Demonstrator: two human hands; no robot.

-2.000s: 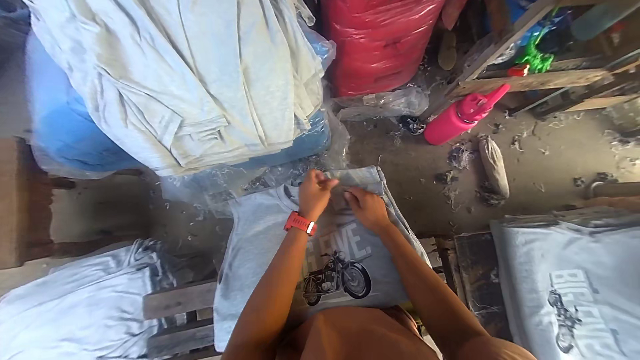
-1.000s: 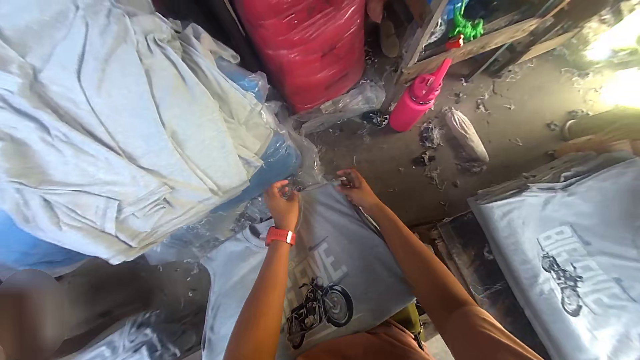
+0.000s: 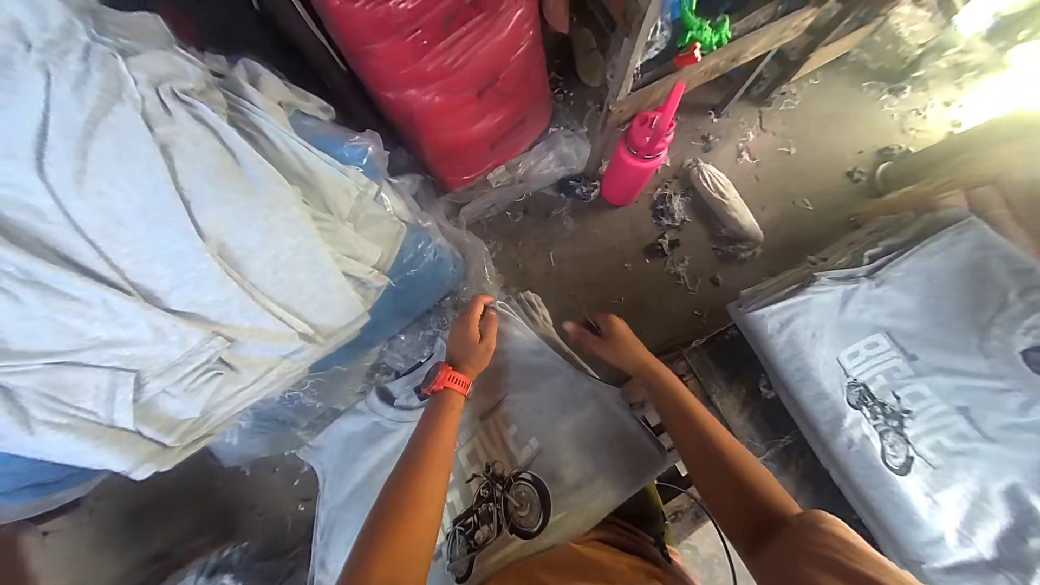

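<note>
A grey T-shirt with a motorcycle print [image 3: 569, 431] lies in front of me, on top of other folded cloth. My left hand [image 3: 473, 335], with a red watch [image 3: 446, 379] on its wrist, pinches the far edge of this shirt near the neck and sleeve. Just beyond the shirt's right edge is my right hand [image 3: 609, 340], raised with its fingers curled; whether it holds something small, such as a thread or a tool, cannot be made out.
Pale garments [image 3: 203, 244] are heaped on a blue plastic-wrapped bale at left. Behind stand a red wrapped bale [image 3: 463, 89], a pink bottle [image 3: 638, 158] and a wooden frame [image 3: 723, 61]. More printed shirts [image 3: 902, 390] are stacked at right. Lint and a cloth bundle [image 3: 725, 207] lie on the floor.
My hands were close together near the shirt's far edge two seconds ago and are now apart. My right hand has come off the shirt's edge. The view has swung to the right.
</note>
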